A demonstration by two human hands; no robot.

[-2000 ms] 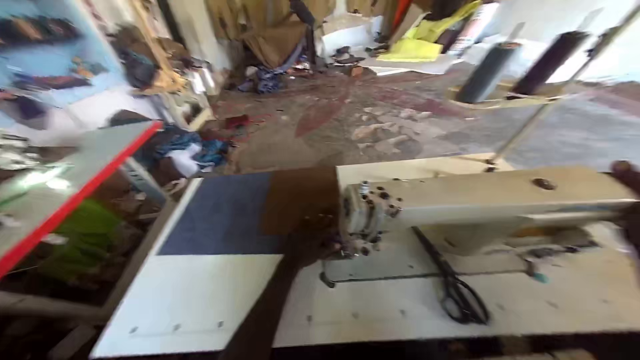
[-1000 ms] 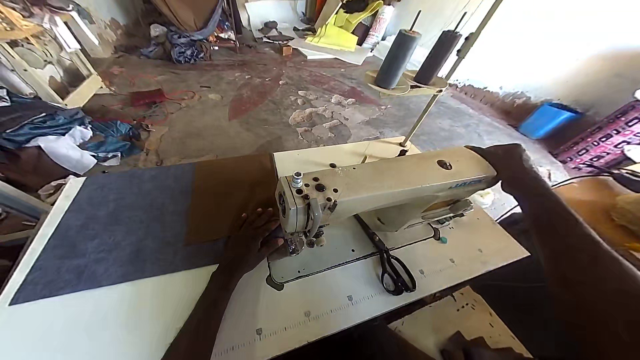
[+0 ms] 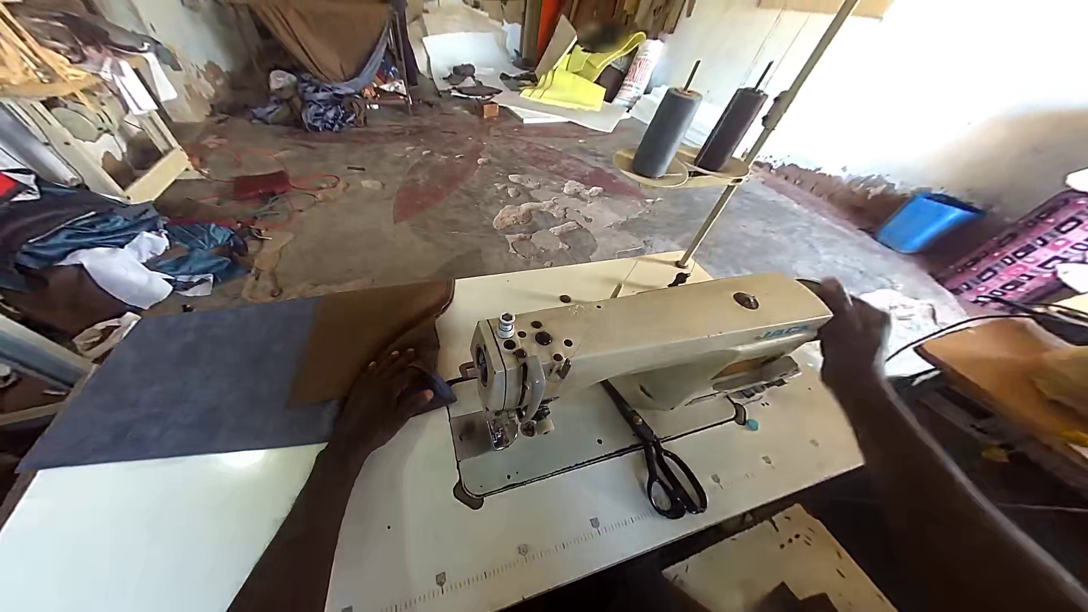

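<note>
A cream Jack sewing machine (image 3: 646, 331) stands on a white table (image 3: 408, 527). My left hand (image 3: 382, 395) grips the edge of the brown and blue-grey fabric left of the needle area, with a small folded blue corner by its fingers. Brown fabric (image 3: 357, 331) lies over the blue-grey fabric (image 3: 195, 374) on the table's left part. My right hand (image 3: 850, 336) rests at the handwheel end of the machine, its fingers partly hidden. Black-handled scissors (image 3: 671, 476) lie in front of the machine, their blades running under its arm.
Two dark thread cones (image 3: 667, 132) stand on a thread stand behind the machine. Heaped clothes (image 3: 127, 246) lie at the left, a blue bin (image 3: 928, 223) stands by the right wall, and an orange-brown wooden surface (image 3: 994, 365) sits at the right.
The fabric has moved left, away from the needle area, along with my left hand. My right hand, at the frame's edge two seconds ago, now shows at the handwheel end. The view has swung right.
</note>
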